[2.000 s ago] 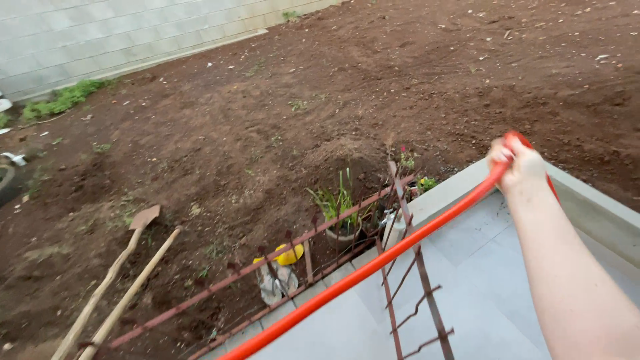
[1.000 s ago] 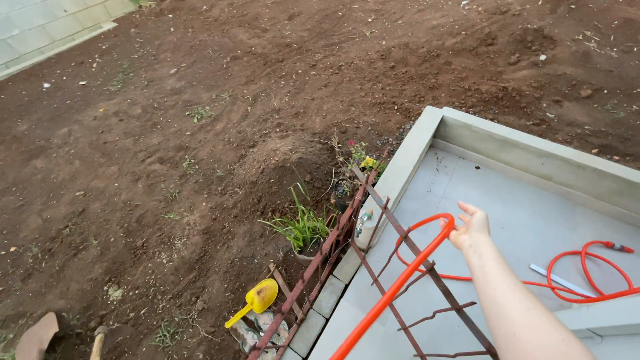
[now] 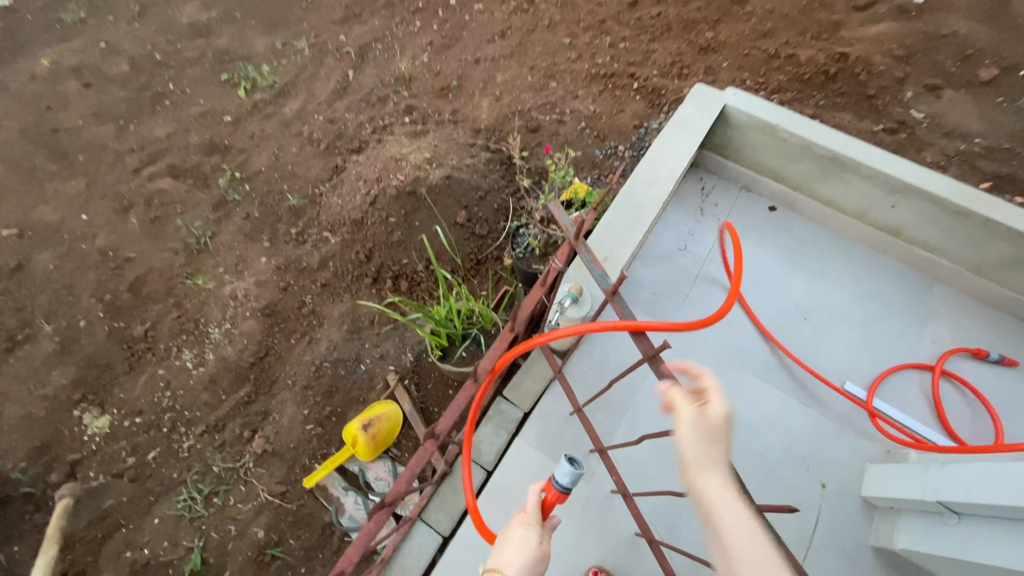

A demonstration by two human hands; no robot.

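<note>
At the bottom centre, my left hand (image 3: 522, 538) holds the orange and grey hose connector (image 3: 563, 478) at the end of an orange garden hose (image 3: 616, 326). To its right, my right hand (image 3: 698, 416) hangs over the rusty metal frame with its fingers partly curled, holding nothing that shows. The hose loops up from the left hand, crosses the frame and runs over the pale tiled floor to a coil at the right. Its other end carries a second orange and grey fitting (image 3: 996, 358).
A rusty metal frame (image 3: 596, 436) slants across the tile edge. Beside it are a potted grassy plant (image 3: 452, 320), a yellow scoop (image 3: 373, 430), gloves or shoes (image 3: 356, 504) and a glass jar (image 3: 570, 306). A low concrete wall (image 3: 864, 176) borders the tiles. Pale steps (image 3: 944, 500) stand at right.
The right hand has let go of the hose, which it held up two seconds ago. The left hand with the hose connector has come into view. The view has shifted toward the tiles.
</note>
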